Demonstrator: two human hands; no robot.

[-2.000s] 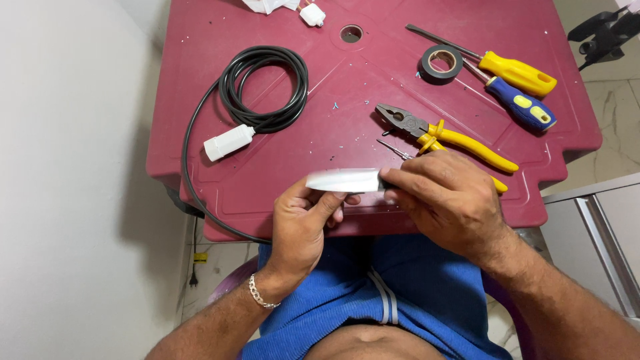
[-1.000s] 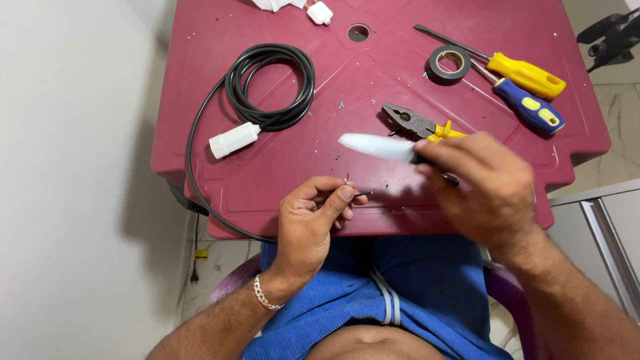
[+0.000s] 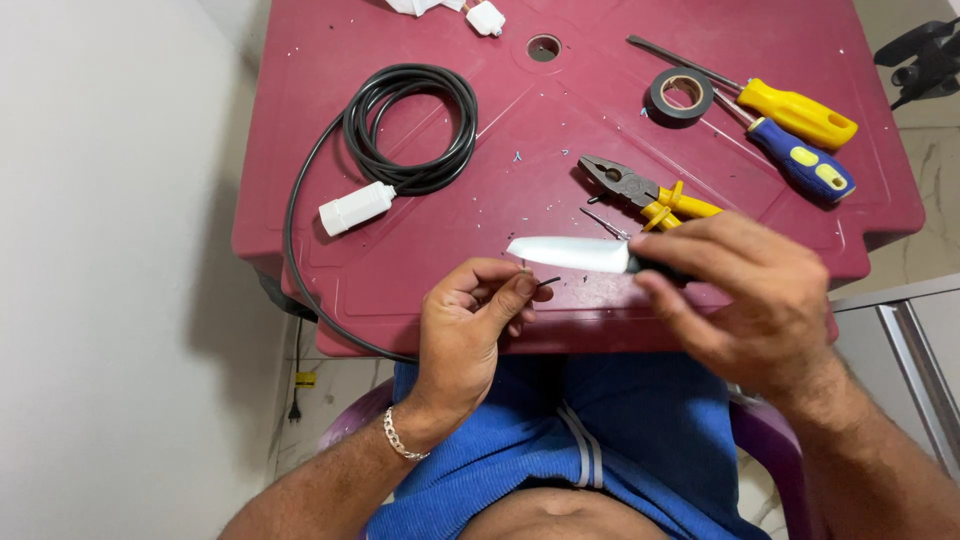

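Observation:
My left hand (image 3: pixel 472 322), at the table's near edge, pinches the end of a black cable, where a short black wire (image 3: pixel 548 282) sticks out to the right and a thin wire points up. My right hand (image 3: pixel 739 289) grips the black handle of a knife (image 3: pixel 574 254). Its blade points left, with the tip just above my left fingertips; whether it touches the thin wire I cannot tell. From my left hand the cable runs left to a black coil (image 3: pixel 465 142) with a white plastic connector (image 3: pixel 356 208) beside it. Combination pliers (image 3: pixel 637 187) with yellow handles lie beyond my right hand.
On the red plastic table (image 3: pixel 405 307) are a black tape roll (image 3: pixel 679 97), a yellow-handled screwdriver (image 3: pixel 799 112), a blue-and-yellow-handled screwdriver (image 3: pixel 799 159), a small pointed tool (image 3: pixel 604 223), a white connector (image 3: pixel 485 18) and scattered scraps. A wall stands at left.
The knife was over my left fingers, then lifted up and right; now its tip is back near them. My left hand has stayed at the table's near edge, holding the cable end.

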